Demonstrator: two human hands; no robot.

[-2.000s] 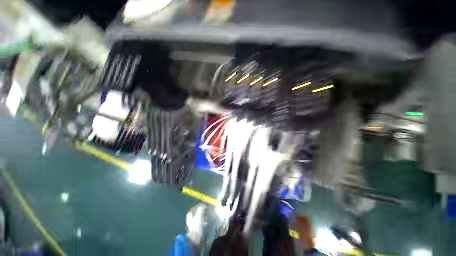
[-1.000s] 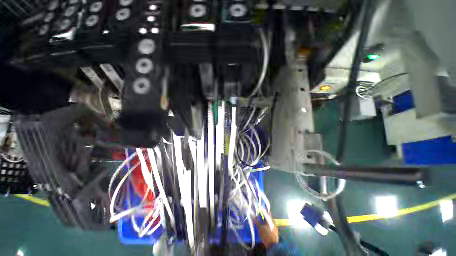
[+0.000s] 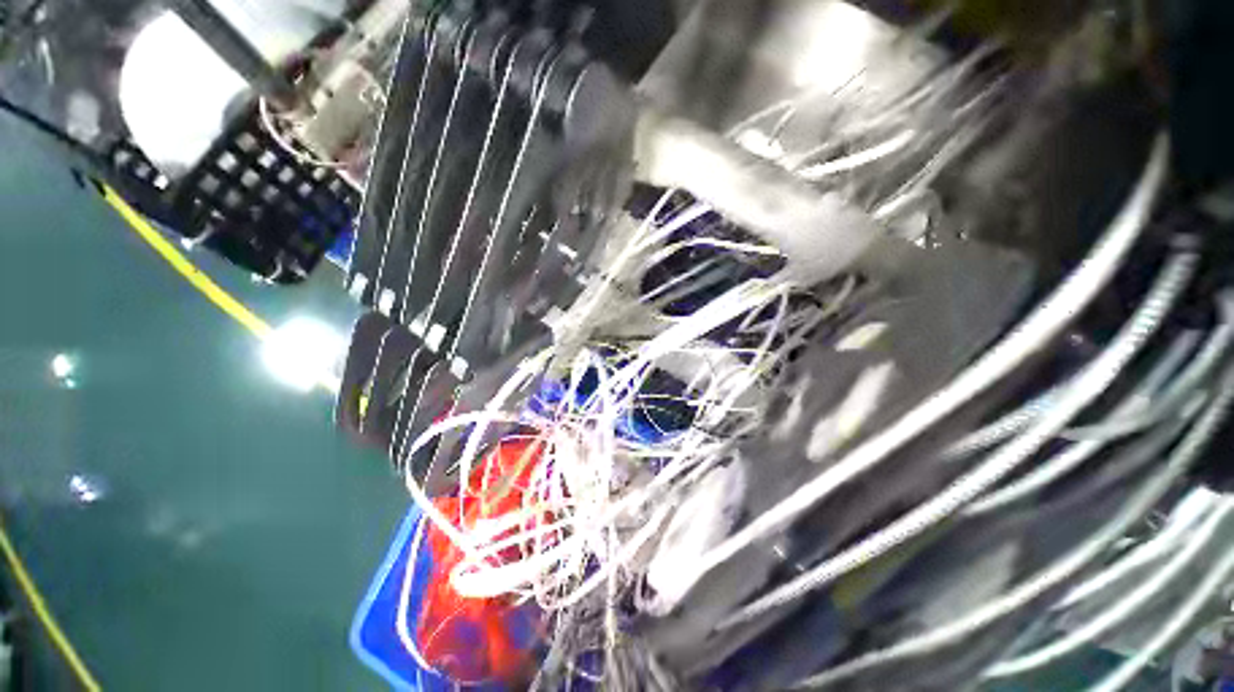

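Tangled white strips of tape waste (image 3: 596, 473) hang over a blue waste bin (image 3: 383, 595) with a red liner (image 3: 474, 635) at the bottom centre. Broad white carrier tapes (image 3: 947, 392) curve across the right side, close to the camera and partly blurred. A row of dark tape feeders (image 3: 460, 189) stands side by side at the upper centre-left, with thin light edges. Neither of my hands can be made out in the frame.
A black perforated basket (image 3: 257, 203) and a white round object (image 3: 183, 88) are at the upper left. A pale metal part (image 3: 758, 189) crosses the upper centre. The green floor (image 3: 203, 473) with yellow lines (image 3: 190, 270) lies at the left.
The view has moved in closer and tilted over the hanging tapes and bin. The black feeder tops with round buttons have left the view, and the feeder row now appears higher and nearer.
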